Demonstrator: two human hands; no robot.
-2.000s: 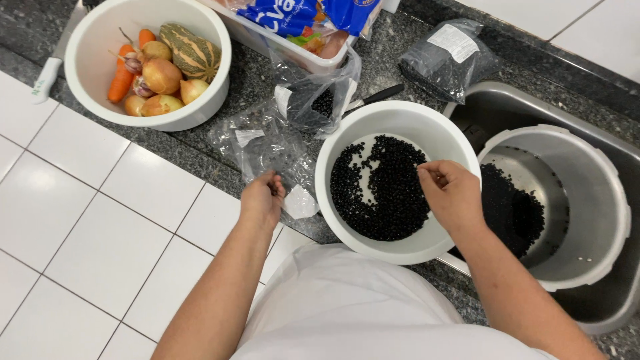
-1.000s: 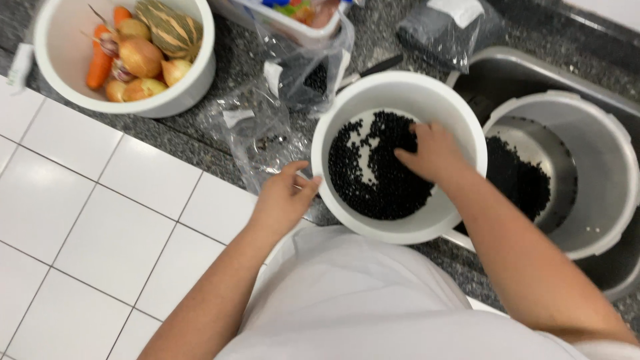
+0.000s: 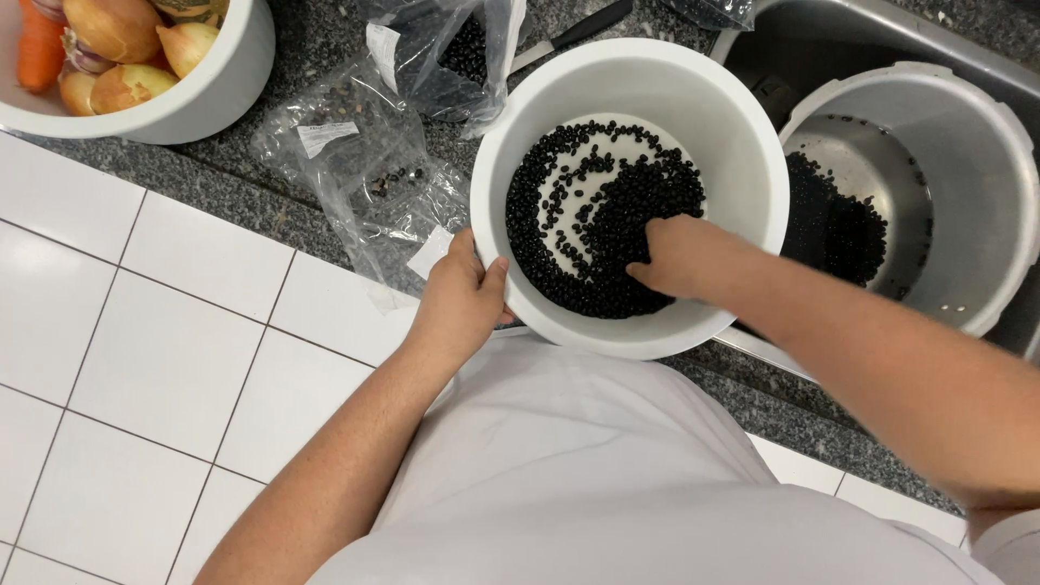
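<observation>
A white plastic bowl point(image 3: 747, 154) stands on the granite counter with black beans point(image 3: 569, 280) spread over its bottom, heaped toward the right. My left hand point(image 3: 467, 288) grips the bowl's left rim, thumb on the near outer side. Inside the bowl, my right hand point(image 3: 682, 260) is down in the bean heap, fingertips partly hidden; whether it holds any beans cannot be told. To the right, a metal pot point(image 3: 975, 187) in the sink holds more black beans point(image 3: 849, 236). Left of the bowl lies an opened clear plastic bag point(image 3: 357, 179) with a few beans in it.
Behind lie another clear bag point(image 3: 467, 53) with black beans and a black-handled knife point(image 3: 591, 23) close to the bowl's rim. A white tub point(image 3: 236, 89) of onions, carrot and garlic stands at upper left. The steel sink's edge point(image 3: 918, 20) borders the counter on the right.
My left hand, beside the clear bag two seconds ago, has come to the bowl's rim and closed on it. My right hand has gone deeper into the beans, which are now heaped rightward with bare streaks.
</observation>
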